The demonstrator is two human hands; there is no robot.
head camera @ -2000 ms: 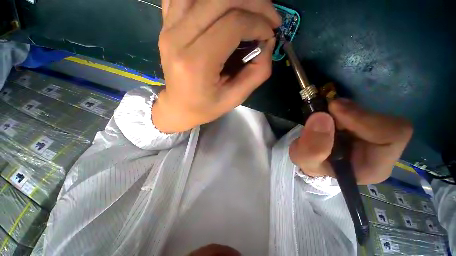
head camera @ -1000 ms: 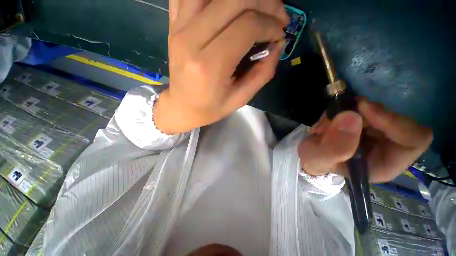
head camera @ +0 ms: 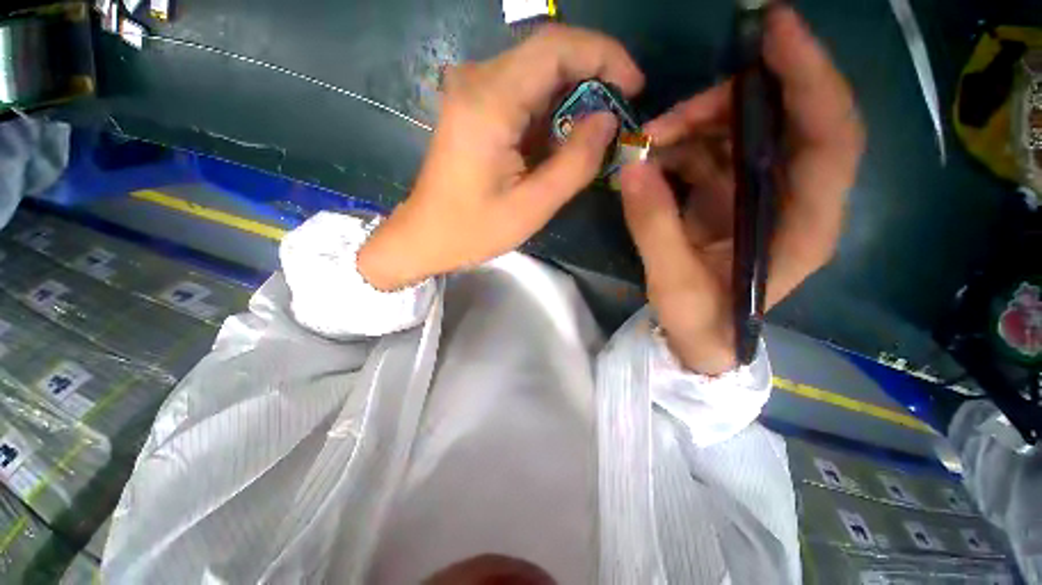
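Observation:
My left hand (head camera: 491, 154) holds a small teal device housing (head camera: 588, 98) with a dark circuit board in it, its thumb on the board. My right hand (head camera: 731, 183) pinches a small white battery with a yellow-orange end (head camera: 633, 147) between thumb and a fingertip, right at the housing's lower right edge. The black handle of the soldering iron (head camera: 753, 206) also lies in my right hand, pointing away from me; its metal tip is out of the picture at the top. Whether wires join battery and board is too small to tell.
Solder wire (head camera: 274, 71) runs across the dark green mat from the left to my left hand. A spool (head camera: 25, 63) stands at far left. More white batteries (head camera: 527, 10) lie at the top edge. A pale pointed strip (head camera: 920, 74) and yellow ring-shaped item (head camera: 992, 103) are at right. Wrapped cartons (head camera: 103, 354) lie below.
My left hand now holds the housing up, turned. My right hand has moved up and left, has taken hold of the battery, and the iron has swung upright, tip away from the board.

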